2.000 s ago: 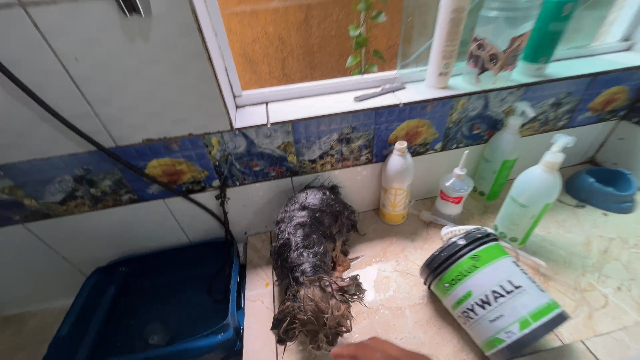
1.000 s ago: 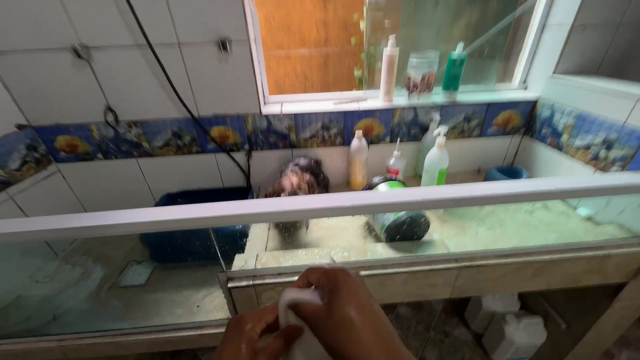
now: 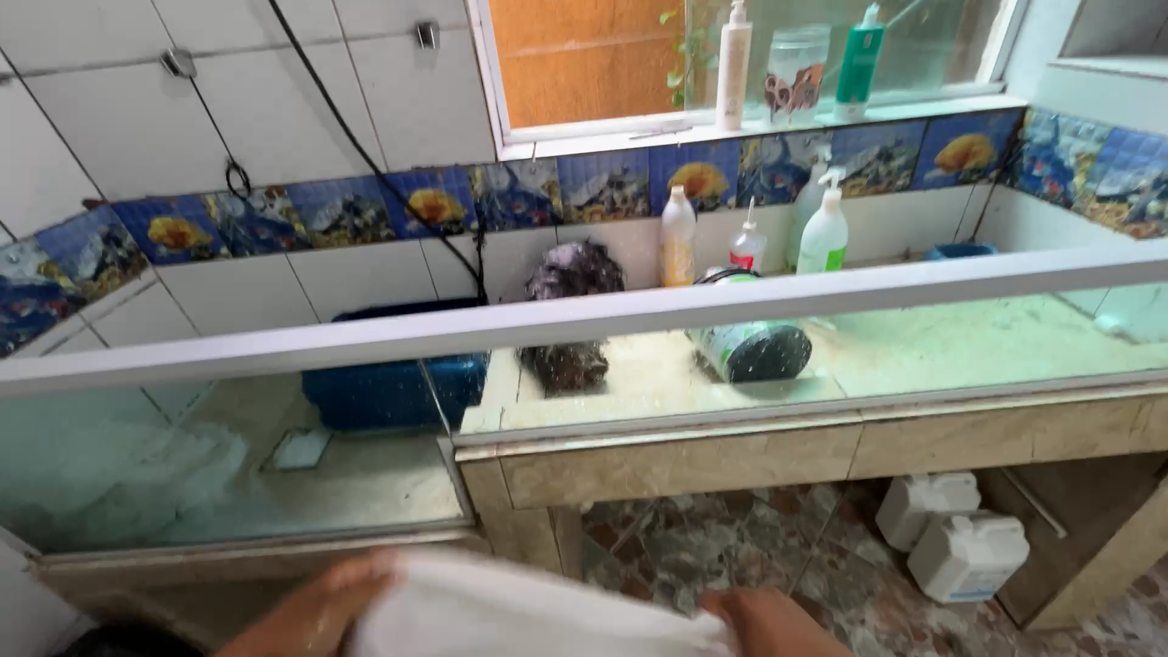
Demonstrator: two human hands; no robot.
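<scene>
A white cloth [image 3: 538, 607], blurred, is stretched between my two hands at the bottom of the view. My left hand [image 3: 351, 593] grips its left end and my right hand [image 3: 757, 620] its right end. Beyond the glass screen, a wet dark-haired dog [image 3: 575, 269] is on the tiled ledge, partly hidden by the screen's white rail. To its right a black-and-white plastic bucket [image 3: 766, 351] lies on its side. Behind stand a yellow-and-white bottle [image 3: 677, 242], a clear bottle with a red label [image 3: 746, 246] and a white pump bottle [image 3: 824, 233].
A glass screen with a white rail [image 3: 620, 315] crosses between me and the ledge. A blue tub [image 3: 397, 392] stands in the lower basin at left. Bottles and a jar [image 3: 796, 87] line the window sill. White jugs [image 3: 969, 557] stand under the ledge. A black hose [image 3: 365, 151] hangs on the wall.
The view has moved back from the ledge. The white cloth, bunched between my hands one second ago, is now spread wide, with my hands farther apart.
</scene>
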